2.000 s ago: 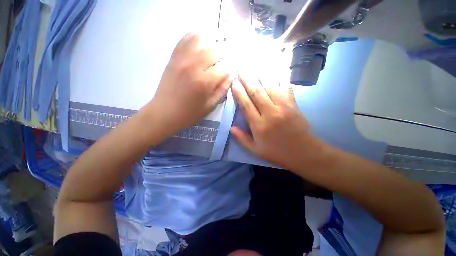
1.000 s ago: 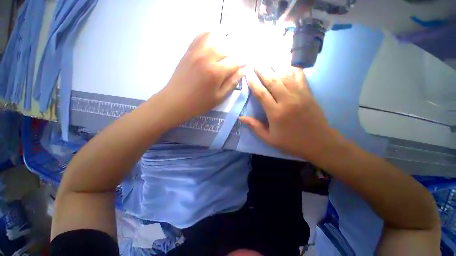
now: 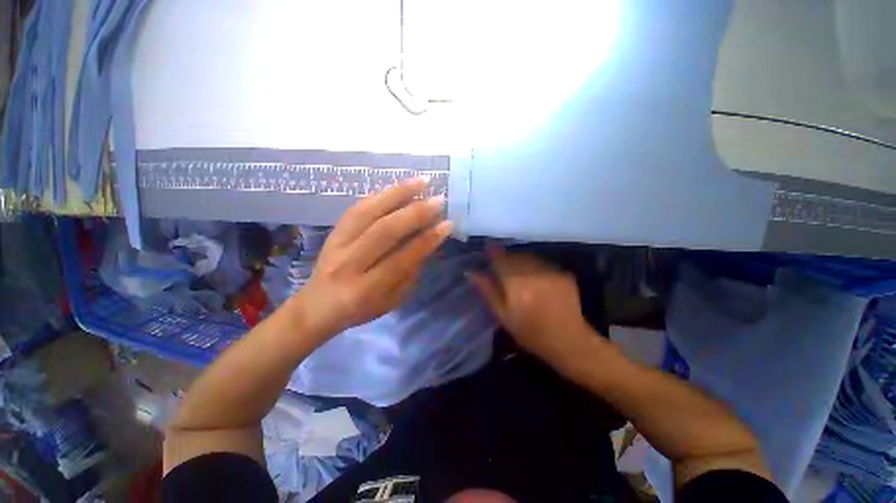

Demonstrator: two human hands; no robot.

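Note:
The light-blue cut panel point(image 3: 629, 147) lies flat on the white table. A narrow placket strip point(image 3: 460, 192) runs along its left edge. My left hand point(image 3: 378, 251) is at the table's front edge with its fingers apart, fingertips over the ruler beside the strip. My right hand point(image 3: 535, 300) is below the table edge, blurred, its fingertips near the panel's lower left corner; whether it holds cloth I cannot tell. Finished pieces point(image 3: 393, 359) lie in the lap, partly behind my left hand.
The strip bundle point(image 3: 84, 108) hangs at the table's left. A grey ruler point(image 3: 246, 182) runs along the front edge. A blue basket point(image 3: 147, 329) is low left. Light-blue cloth point(image 3: 756, 344) hangs low right. Glare hides part of the table top.
Both hands have moved down from the bright needle area to the table's front edge. The strip now lies straight along the panel edge. The machine parts have left the view.

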